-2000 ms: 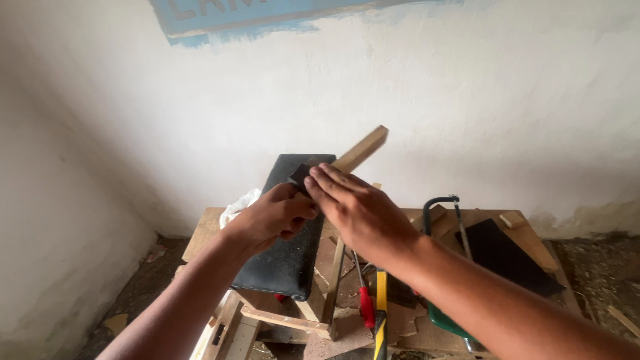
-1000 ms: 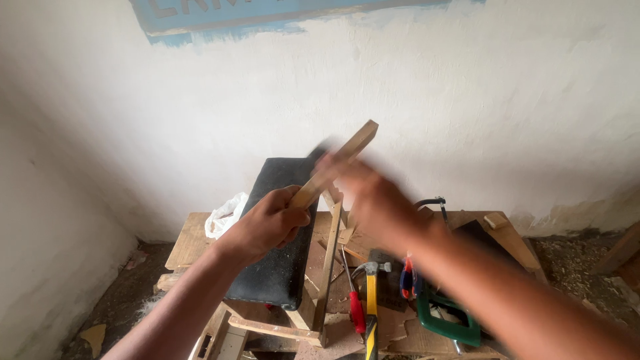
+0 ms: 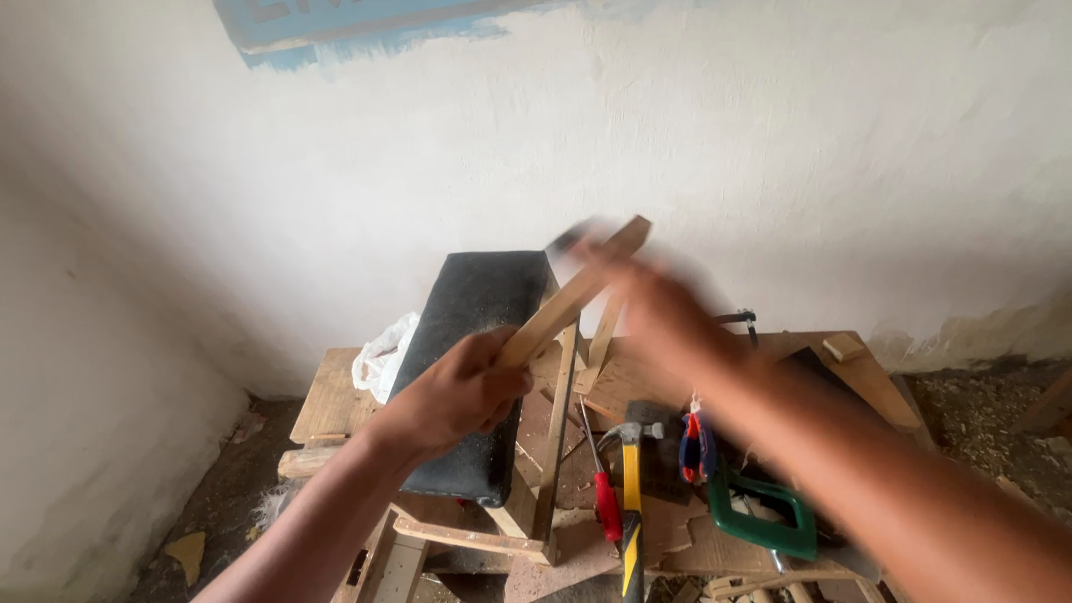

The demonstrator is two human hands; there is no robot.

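My left hand [image 3: 461, 389] grips the lower end of a wooden strip [image 3: 569, 306], which slants up to the right above a black padded seat [image 3: 477, 293] on a wooden frame. Blurred by motion, my right hand [image 3: 636, 280] is at the strip's upper part, its fingers closed on a dark sheet, possibly sandpaper [image 3: 578, 234], whose edge shows at the strip's far side.
On the wooden table [image 3: 331, 385] lie a claw hammer [image 3: 632, 494], a red-handled screwdriver [image 3: 607, 502], red-and-blue pliers [image 3: 693, 444], a green-handled hacksaw [image 3: 762, 519] and wood offcuts. A white plastic bag [image 3: 385, 356] sits left of the seat. A wall stands behind.
My right hand has moved up along the strip with the dark sheet, away from my left hand. My left hand still holds the strip's lower end.
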